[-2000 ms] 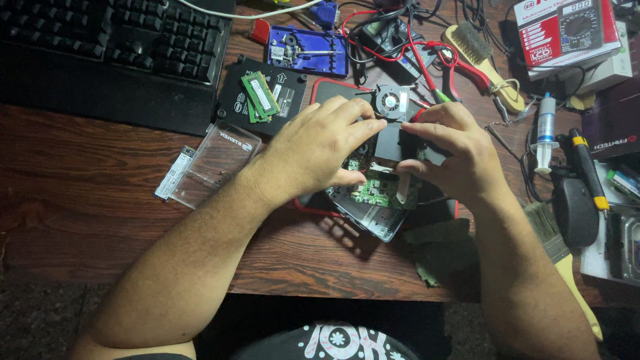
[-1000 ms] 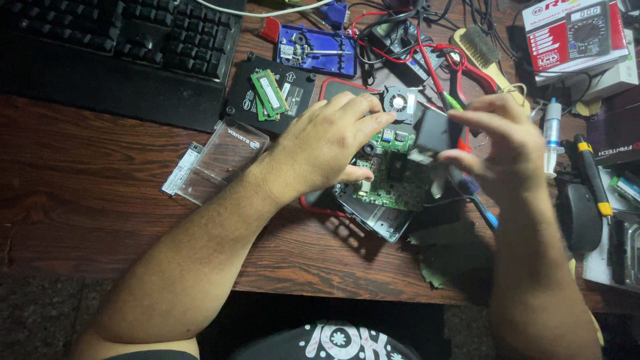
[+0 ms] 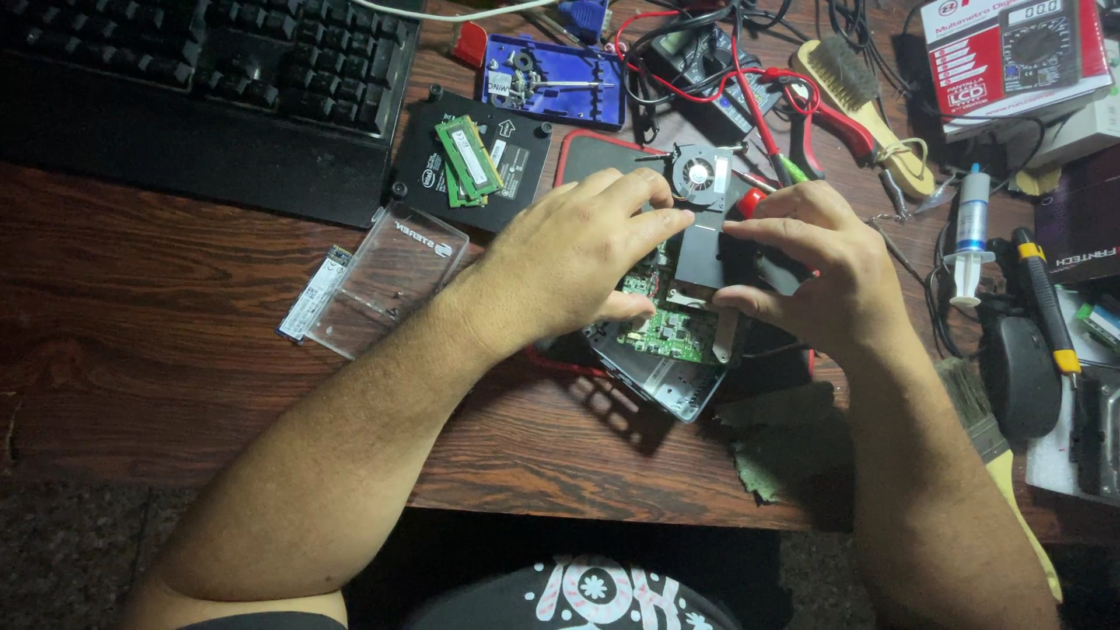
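A green circuit board sits partly in an open mini-PC case, tilted on a dark mat with a red edge. My right hand grips a dark rectangular module over the board, its thumb at the lower end and its fingers near the upper end. A small blower fan lies just beyond that module. My left hand is at the board's left side, thumb on or close to the board and fingertips by the fan; its palm hides part of the case. What the left fingers touch is unclear.
Green memory modules rest on a black cover. A clear plastic box and an SSD stick lie left. Beyond are a blue tray and a cabled multimeter. A syringe, brushes and a yellow-black cutter lie right.
My right hand lifted the dark module off to the right a second ago, and now it is back over the board near the fan. The left hand has stayed near the board's left side.
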